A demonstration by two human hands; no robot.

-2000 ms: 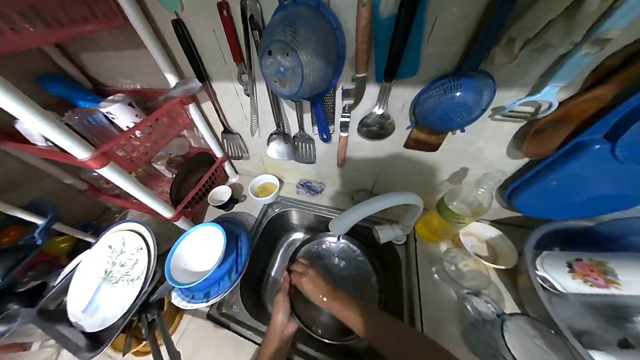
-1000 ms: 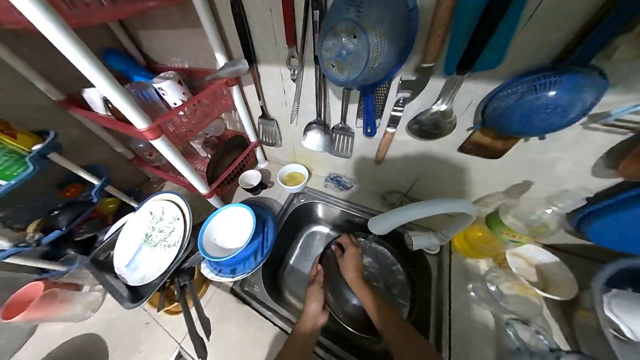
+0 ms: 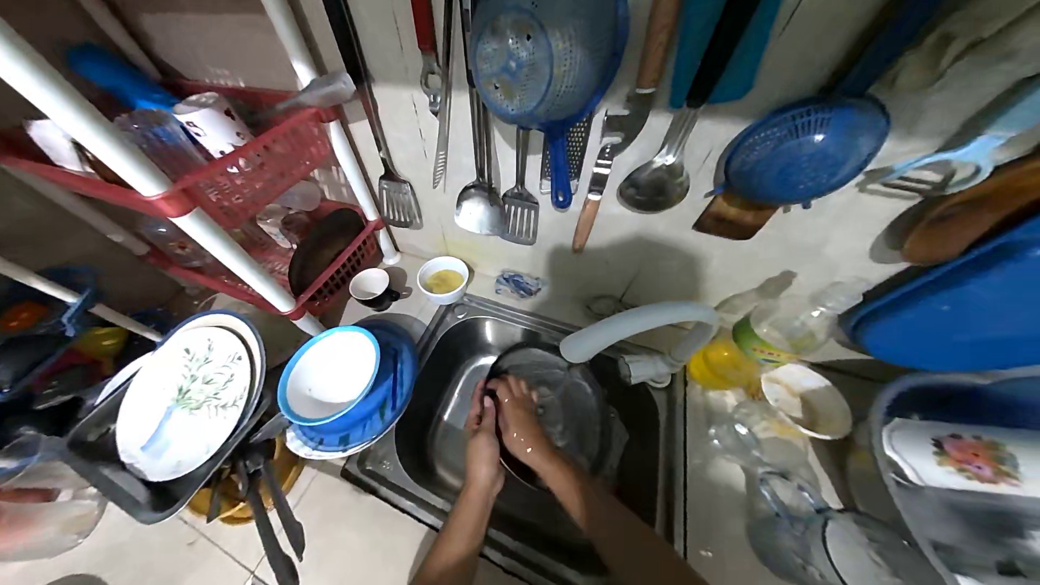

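Note:
A dark round pan (image 3: 569,406) sits tilted in the stainless steel sink (image 3: 463,341), with water in it. My left hand (image 3: 483,447) grips the pan's left rim from outside. Bent over the same rim, my right hand (image 3: 520,418) has its fingers against the pan's edge and inner side, with wet drops on its back. The two hands touch or nearly touch. A grey flexible faucet (image 3: 634,325) arches above the pan's upper part. Whether the right hand also holds a small thing is hidden.
Left of the sink, a white bowl (image 3: 329,378) with a blue rim stands on blue plates (image 3: 398,398). A small bowl (image 3: 443,280) and a cup (image 3: 374,288) stand behind. Glass jars (image 3: 780,504) and a yellow liquid bottle (image 3: 723,361) are at right; utensils and colanders (image 3: 544,65) hang above.
The pan, seen steeply tilted one second ago, now lies flatter with its inside more in view. Both hands remain at its left rim. The view has shifted left since two seconds ago.

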